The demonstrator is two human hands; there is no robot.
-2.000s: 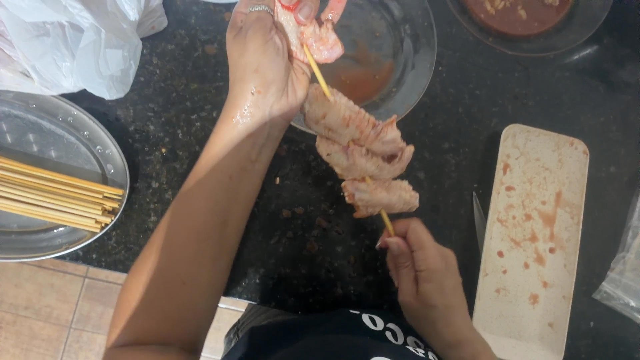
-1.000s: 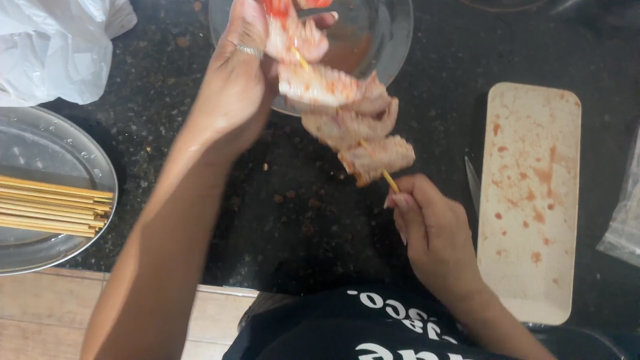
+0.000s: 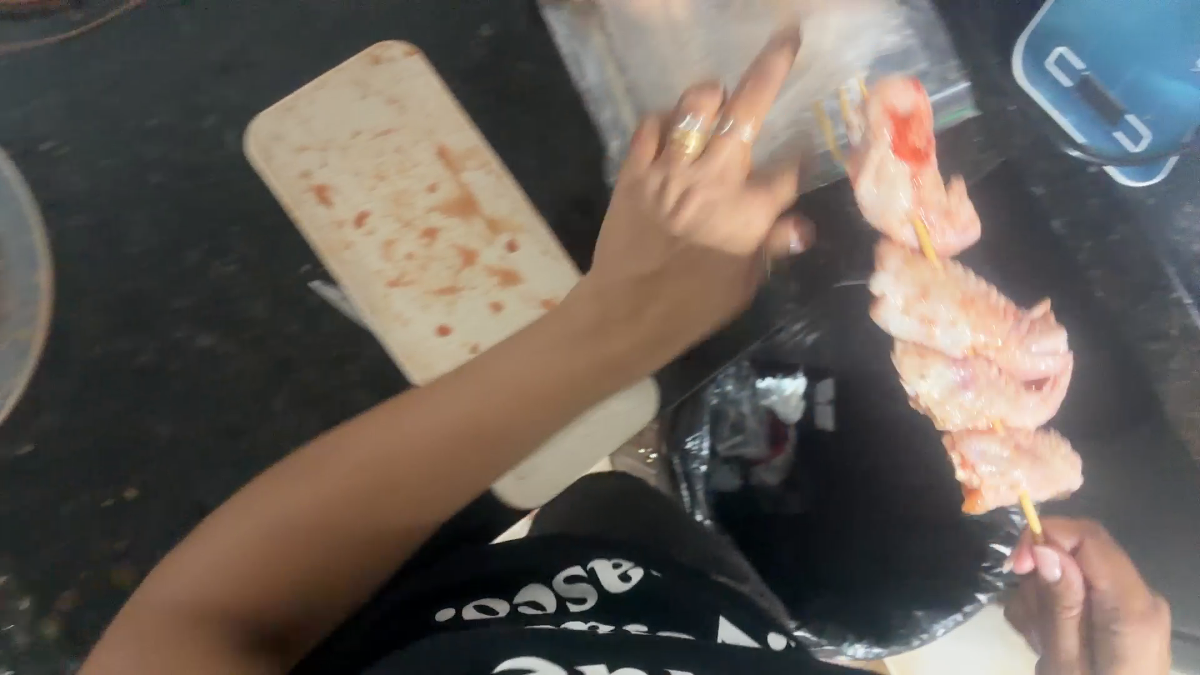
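My right hand (image 3: 1078,586) pinches the lower end of a wooden skewer (image 3: 1030,514) at the lower right. Several pieces of raw, pale pink meat (image 3: 975,319), which look like chicken wings, are threaded along it; the top piece has a red patch. My left hand (image 3: 708,178), with rings on its fingers, is spread and blurred over a clear plastic bag (image 3: 600,89) at the top centre. It holds nothing that I can see. Whether its fingers touch the bag, I cannot tell. Thin sticks show beside the top piece of meat.
A stained cream cutting board (image 3: 422,216) lies under my left forearm, a blade-like thing (image 3: 342,305) at its edge. Below the skewer is a dark surface (image 3: 844,525) rimmed with shiny wrap or foil. A blue lid with clips (image 3: 1116,75) is at the upper right, a bowl's rim (image 3: 42,281) far left.
My left hand has let go of the skewer's upper part and moved right, over the plastic bag. My right hand still holds the skewer, now farther right. The view has swung to the right.
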